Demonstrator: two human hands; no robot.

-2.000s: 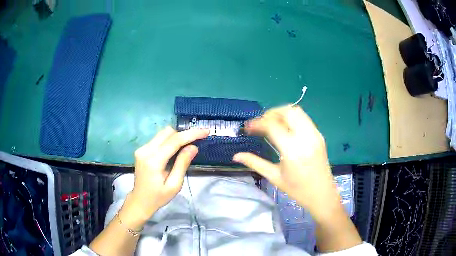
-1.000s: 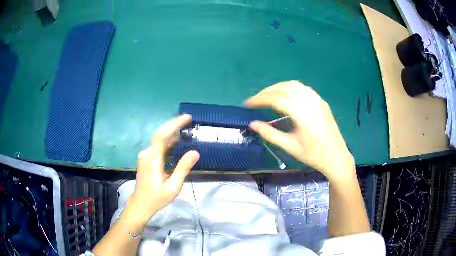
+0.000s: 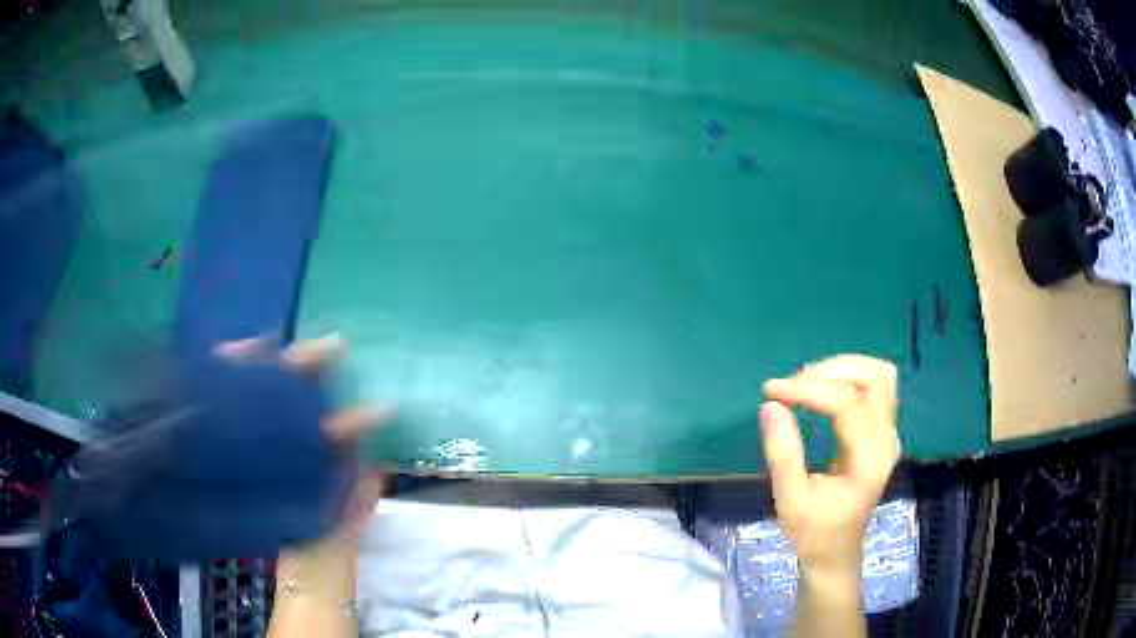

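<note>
The blue-wrapped speaker housing (image 3: 206,455) is blurred at the lower left, over the bench edge and the crate's rim. My left hand (image 3: 336,430) holds it by its right side, fingers partly hidden behind it. A flat navy speaker cloth (image 3: 255,212) lies on the mat just beyond it. My right hand (image 3: 837,436) is raised near the bench edge at the right, thumb and forefinger curled close together, with nothing visible in it. Whether the fingertips touch is hard to tell.
The green mat (image 3: 561,249) spans the bench. Two black housings (image 3: 1056,247) stand on the tan board (image 3: 984,237) at the right. A grey-rimmed crate (image 3: 189,598) is at the lower left. A pale metal post (image 3: 156,44) stands at the far left. More blue fabric (image 3: 31,237) lies at the left edge.
My left hand has carried the wrapped housing from the bench's middle edge to the lower left. My right hand has let go of it and moved right and down. The view has shifted.
</note>
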